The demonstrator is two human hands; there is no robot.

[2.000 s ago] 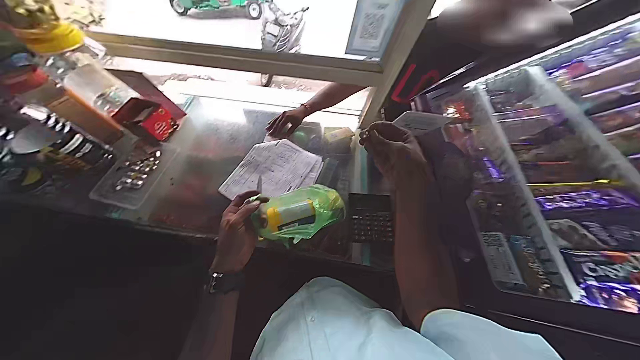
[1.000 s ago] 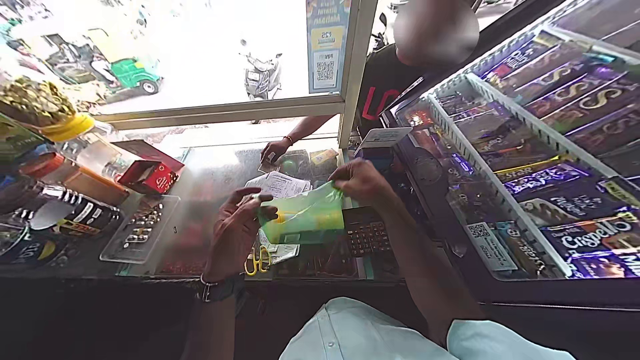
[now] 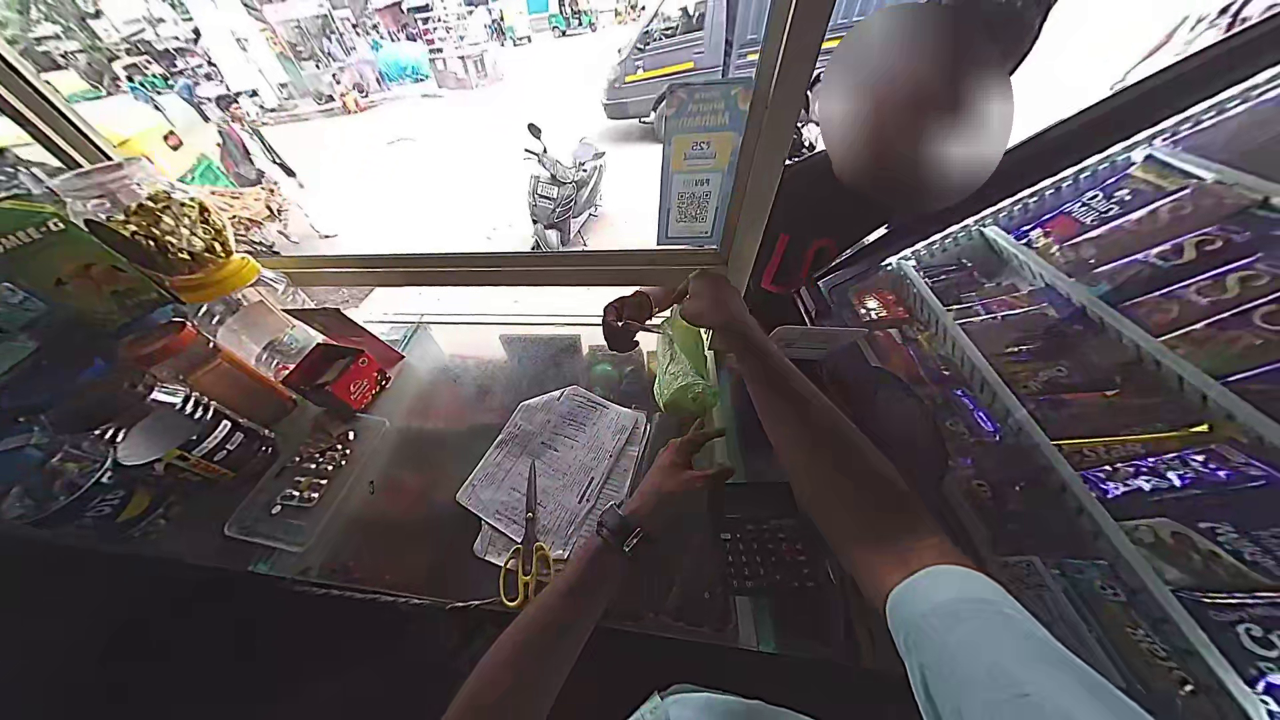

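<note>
My right hand point(image 3: 712, 302) grips the top of a green plastic bag point(image 3: 684, 372), which hangs over the far side of the glass counter point(image 3: 420, 480). The hand of another person point(image 3: 630, 318) is at the bag's upper left, close to my right hand; whether it holds the bag I cannot tell. Just below the bag, my left hand point(image 3: 682, 468) has its fingers apart and holds nothing. Printed papers point(image 3: 560, 460) lie left of my left wrist, with yellow-handled scissors point(image 3: 530, 545) on them. Right of that wrist is a black calculator point(image 3: 768, 555).
At left stand jars, one with a yellow lid point(image 3: 215, 278), a red box point(image 3: 338, 378) and a clear tray point(image 3: 310, 485) of small items. A chocolate display rack point(image 3: 1080, 400) fills the right. A window frame point(image 3: 500, 268) borders the counter's far side.
Both hands were at the bag one second ago; now my left hand is off it. My right hand has carried the bag forward to the other person's hand. The scissors and papers are more exposed.
</note>
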